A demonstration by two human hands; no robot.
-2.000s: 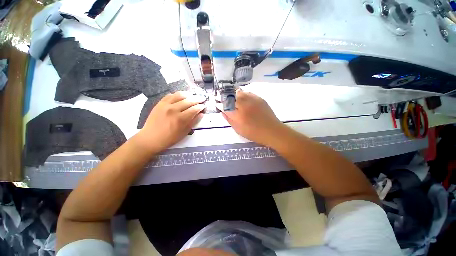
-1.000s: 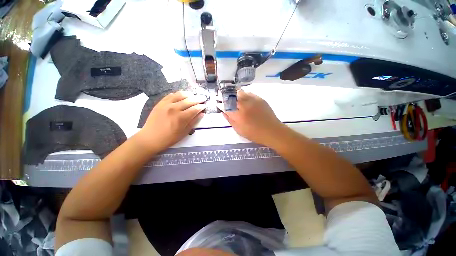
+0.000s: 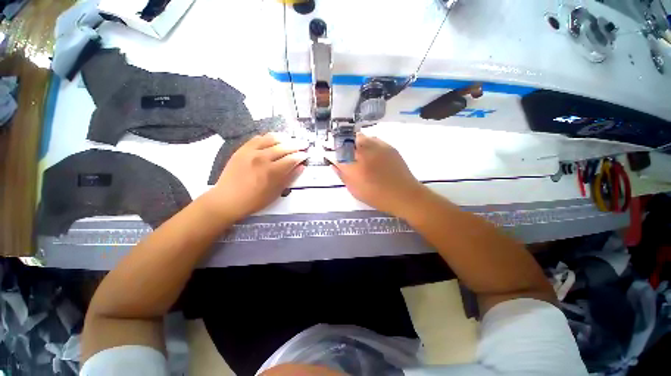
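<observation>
My left hand [image 3: 257, 176] lies on the white machine bed, fingertips at the left of the presser foot and needle area [image 3: 319, 144]. My right hand [image 3: 377, 175] is at the right of it, fingertips beside the needle area. What the fingertips hold is washed out by glare and too small to tell. A dark grey cut panel [image 3: 199, 103] with a small black label [image 3: 162, 102] lies left, its right end reaching under or beside my left hand. A second curved grey panel [image 3: 140, 183] with a black label [image 3: 94, 180] lies nearer the front left.
The white sewing machine arm [image 3: 485, 66] with a blue stripe crosses the back. Its black control panel [image 3: 596, 121] is at right. Red and orange-handled snips [image 3: 611, 183] lie at the right edge. A ruler strip [image 3: 316, 228] runs along the front. Fabric scraps [image 3: 77, 44] lie upper left.
The whole view has shifted slightly, so the machine and panels appear a little further right. Both hands stay at the needle area with almost no change in pose.
</observation>
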